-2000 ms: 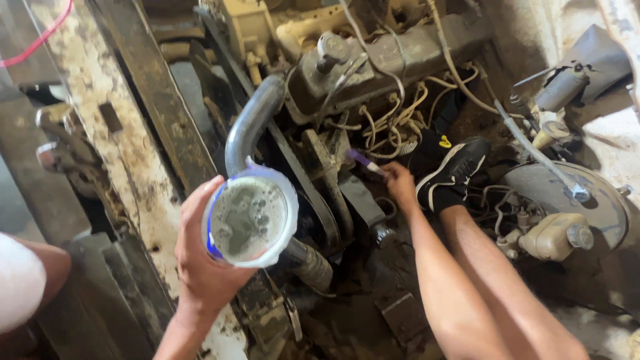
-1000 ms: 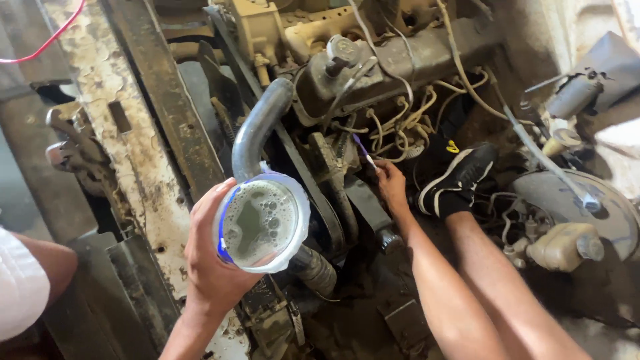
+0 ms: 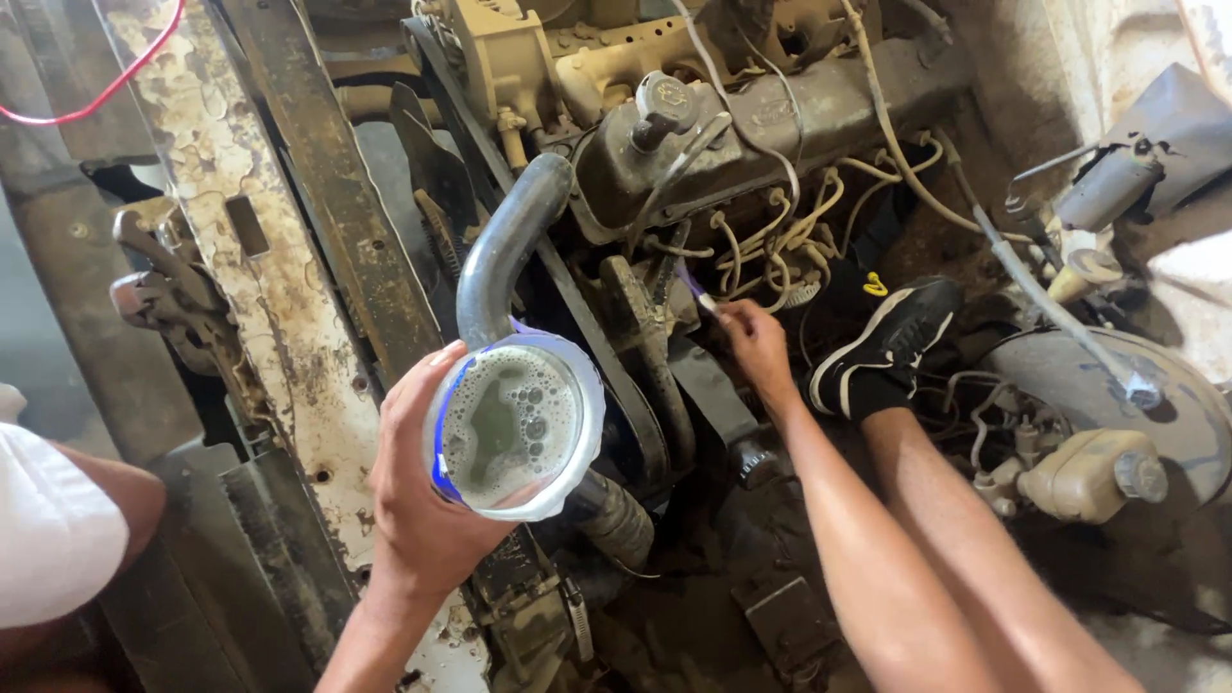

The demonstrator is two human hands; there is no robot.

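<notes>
My left hand (image 3: 423, 472) grips a cut plastic container (image 3: 515, 428) of cloudy, foamy liquid, seen from above, in front of a curved radiator hose (image 3: 500, 245). Between the fingers of my right hand (image 3: 757, 351) is a thin brush-like tool (image 3: 695, 287) with a purple part and a pale handle. Its far end lies against the engine's front by a metal bracket (image 3: 643, 318), left of the tangled injector pipes (image 3: 784, 236). The tip is hard to make out. Above both hands is the valve cover (image 3: 770, 125) with its oil filler cap (image 3: 668, 99).
A rusty, paint-chipped crossmember (image 3: 260, 250) runs along the left. My foot in a black shoe (image 3: 885, 346) rests in the engine bay. A fluid reservoir (image 3: 1083, 476) and round brake booster (image 3: 1145, 404) stand at right. Loose hoses (image 3: 885, 144) cross the engine, and a red wire (image 3: 125, 87) hangs upper left.
My right hand has shifted slightly up and left against the engine since two seconds ago, with the tool still in its fingers. My left hand keeps hold of the container.
</notes>
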